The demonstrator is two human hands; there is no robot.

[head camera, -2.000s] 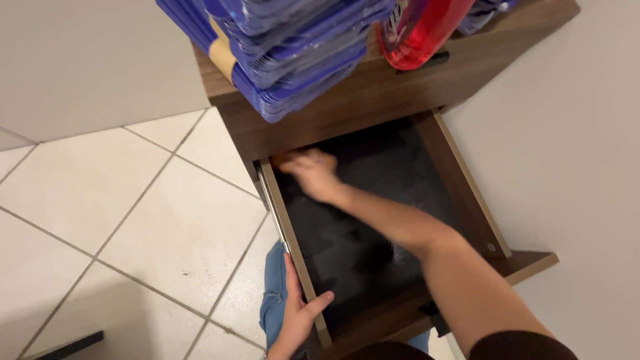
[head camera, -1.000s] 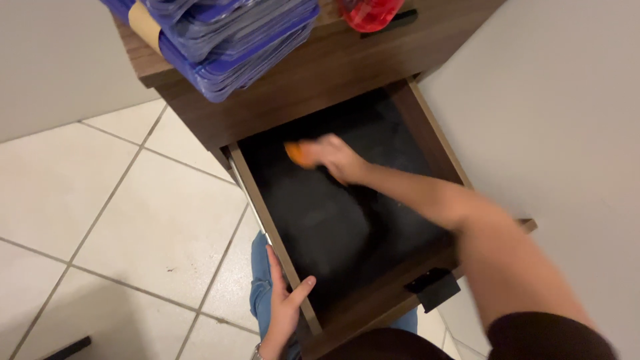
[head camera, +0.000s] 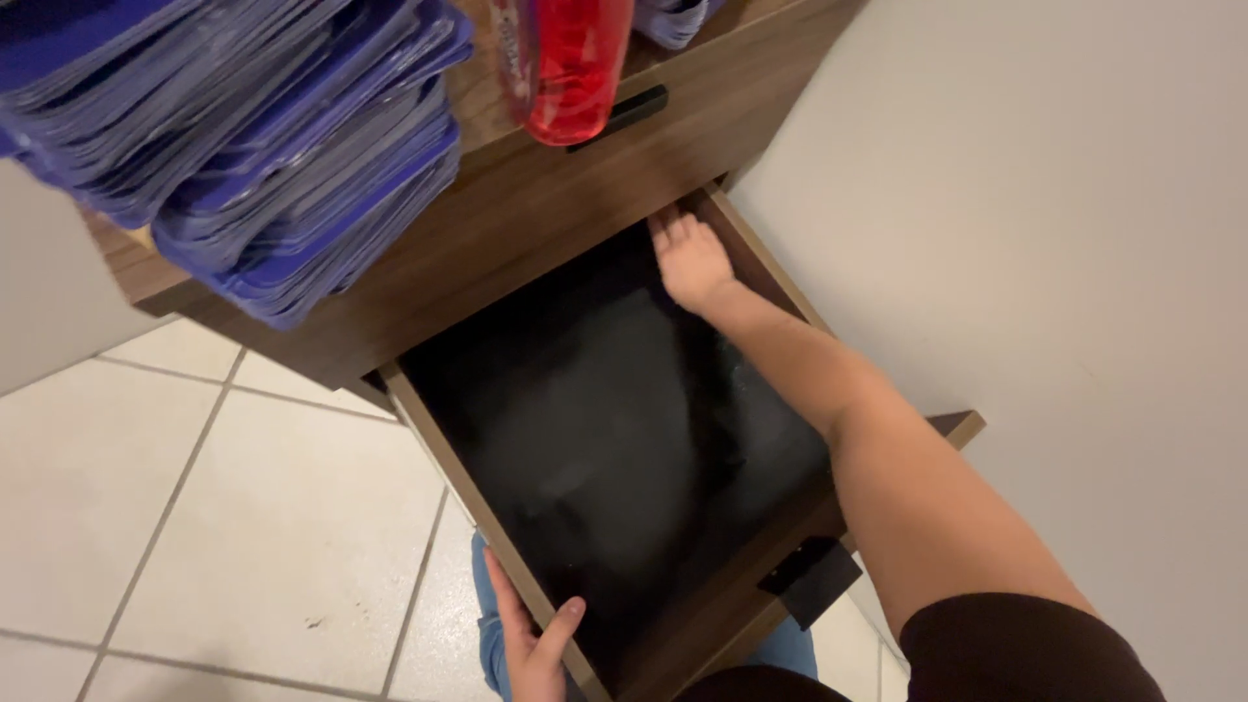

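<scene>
A wooden drawer with a black bottom is pulled out of a brown wood-grain cabinet. My left hand grips the drawer's left side wall near the front corner, thumb on the inside. My right hand reaches into the far right corner of the drawer, its fingertips partly hidden under the cabinet front. Whether it holds anything there cannot be seen. Faint pale smears mark the black bottom.
Stacked blue plastic packages and a red translucent bottle stand on the cabinet top. A black handle juts from the upper front, another black piece from the drawer front. A wall rises close on the right.
My right hand has moved from the drawer's left part across to its far right corner. The orange thing it held one second ago is out of sight. My left hand stays on the side wall.
</scene>
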